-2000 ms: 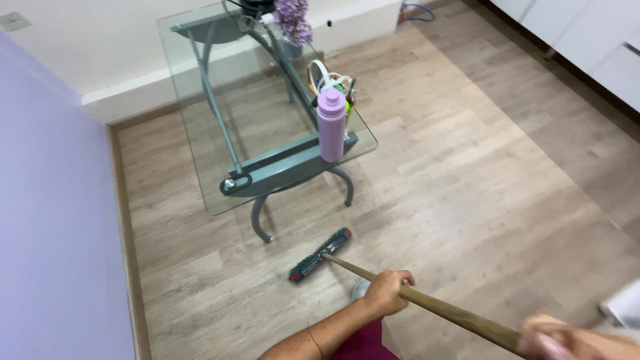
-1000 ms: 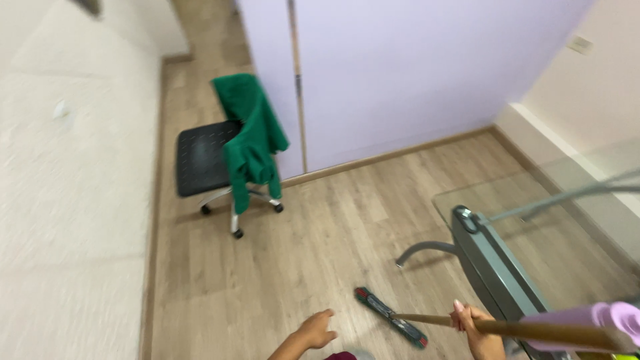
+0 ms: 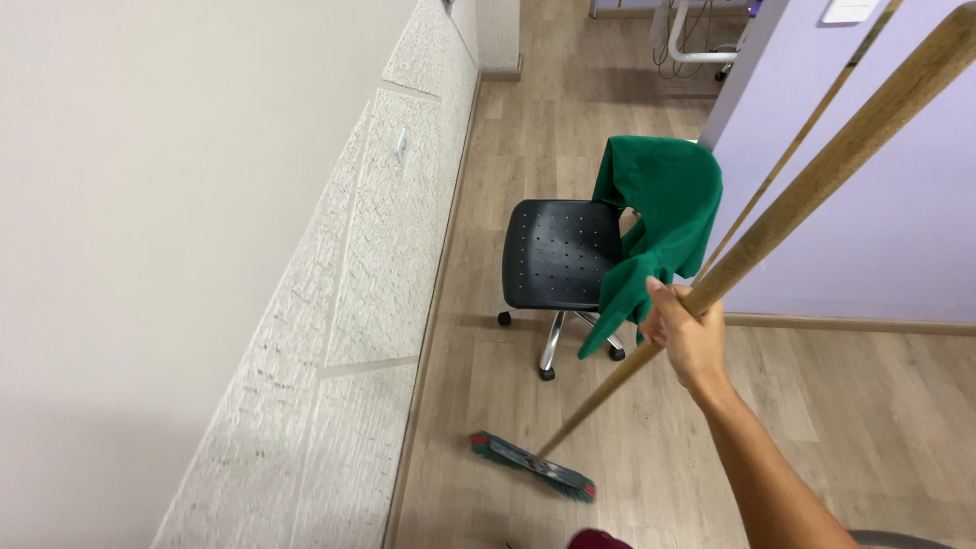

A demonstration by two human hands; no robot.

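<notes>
My right hand (image 3: 686, 335) is closed around the wooden handle of a broom, about midway along the part in view. The handle (image 3: 808, 175) slants from the upper right down to the broom head (image 3: 534, 463), a dark block with red ends and green bristles, which is at the wood-look floor near the textured wall. Behind my right hand, a green cloth garment (image 3: 663, 206) hangs over the back of a black perforated swivel chair (image 3: 564, 255). My left hand is out of view.
A white textured wall (image 3: 381, 252) runs along the left, with a baseboard at its foot. A lilac partition (image 3: 862, 252) stands at the right. White tubular equipment with cords (image 3: 698, 55) is at the top. A maroon piece of clothing (image 3: 598, 540) shows at the bottom edge.
The view has swung left, from the glass table to the chair. My left hand, on the handle at first, let go and has left the view. My right hand still holds the handle.
</notes>
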